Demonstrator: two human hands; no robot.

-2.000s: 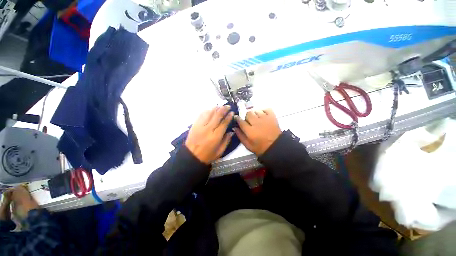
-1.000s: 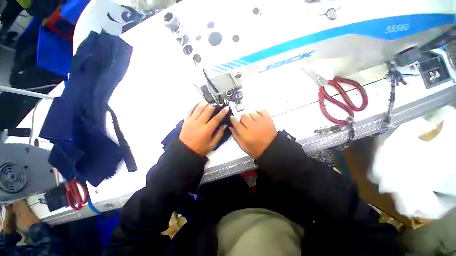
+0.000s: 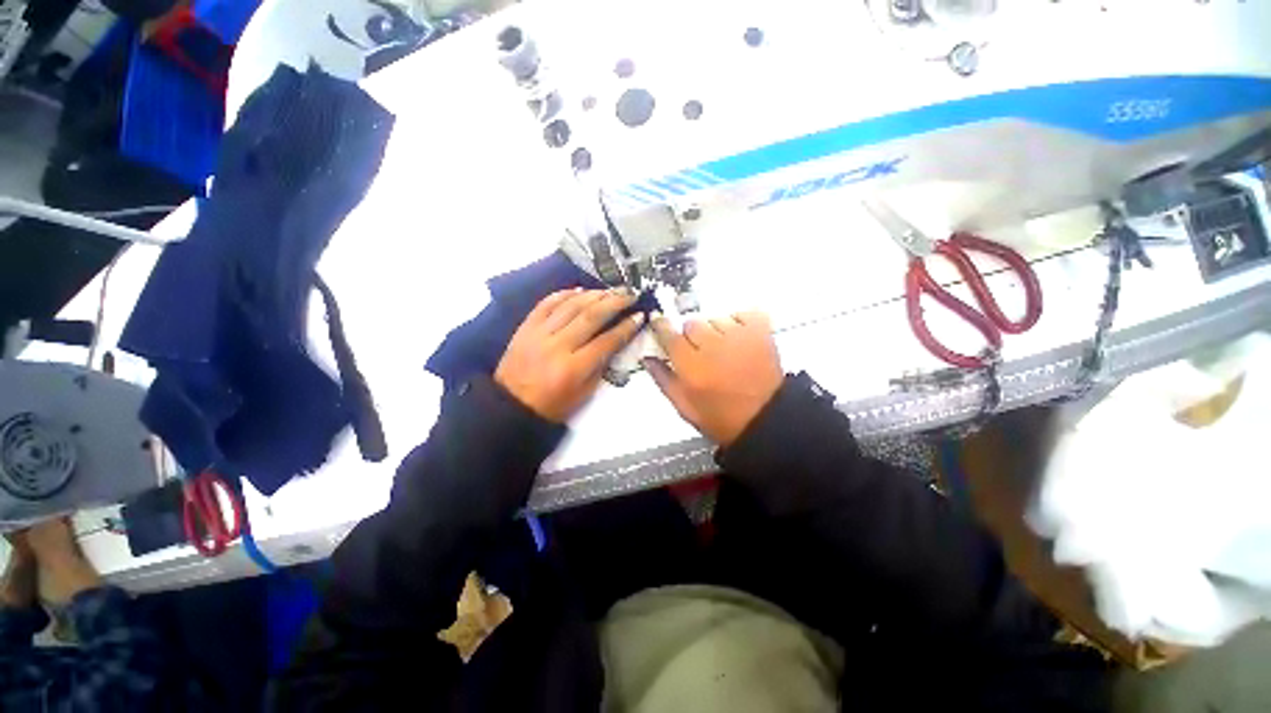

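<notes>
A navy panel lies flat on the white table, running from the left to the presser foot and needle. My left hand rests on its near edge, fingers close to the foot. My right hand lies just right of the foot, its fingertips near the left hand's. A small pale piece shows between the hands, with dark cloth at the needle. My fingers hide where the layers meet. Neither hand is clearly gripping; they look pressed on the cloth.
A stack of navy panels with a narrow dark strip lies at left. Red-handled scissors lie right of the needle. A white cloth bundle is at lower right. Another person's hands show at far left.
The navy panel now extends out to the left of the foot, where earlier it was mostly under my left hand and bunched toward me. The pale piece has come into view between my hands.
</notes>
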